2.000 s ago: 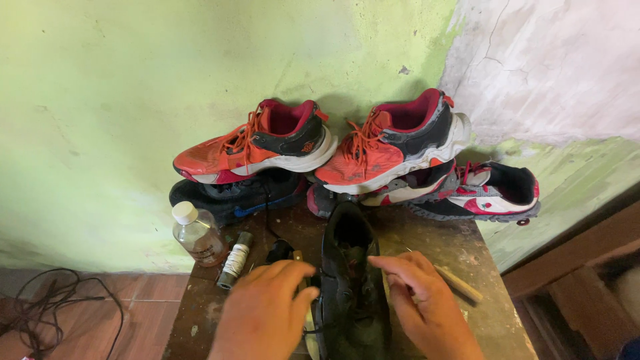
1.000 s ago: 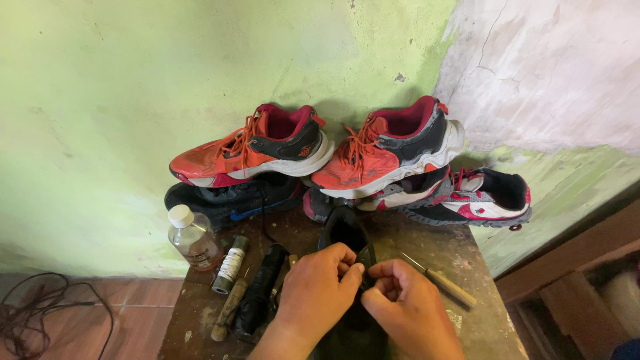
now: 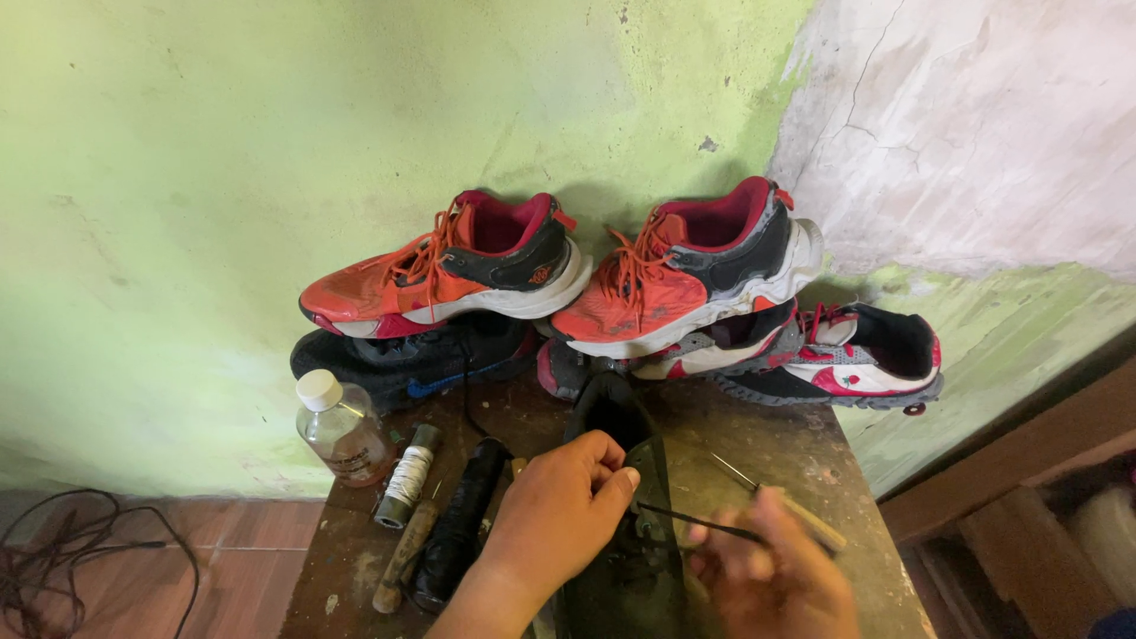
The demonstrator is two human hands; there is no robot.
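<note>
A black shoe (image 3: 621,568) lies on the wooden table, its opening toward the wall. My left hand (image 3: 568,515) grips the shoe's upper near the opening, thumb and fingers pinched at its edge. From an eyelet area a black shoelace (image 3: 701,522) runs taut to my right hand (image 3: 768,564), which is blurred and holds the lace at the shoe's right. Beside that hand lies an awl (image 3: 812,524) with a light wooden handle, partly hidden by the fingers. Left of the shoe are a black thread spool (image 3: 460,524), a white thread spool (image 3: 409,479) and a wooden-handled tool (image 3: 404,559).
A clear plastic bottle (image 3: 342,435) stands at the table's left edge. Orange sneakers (image 3: 639,306) rest on other shoes along the wall, with a white and red sneaker (image 3: 874,359) at right. Black cable (image 3: 80,559) lies on the tiled floor. Wooden boards (image 3: 1012,453) are at right.
Both hands were close together over the shoe a second ago. My right hand has moved away to the right, drawing the lace out, while my left hand stays at the shoe.
</note>
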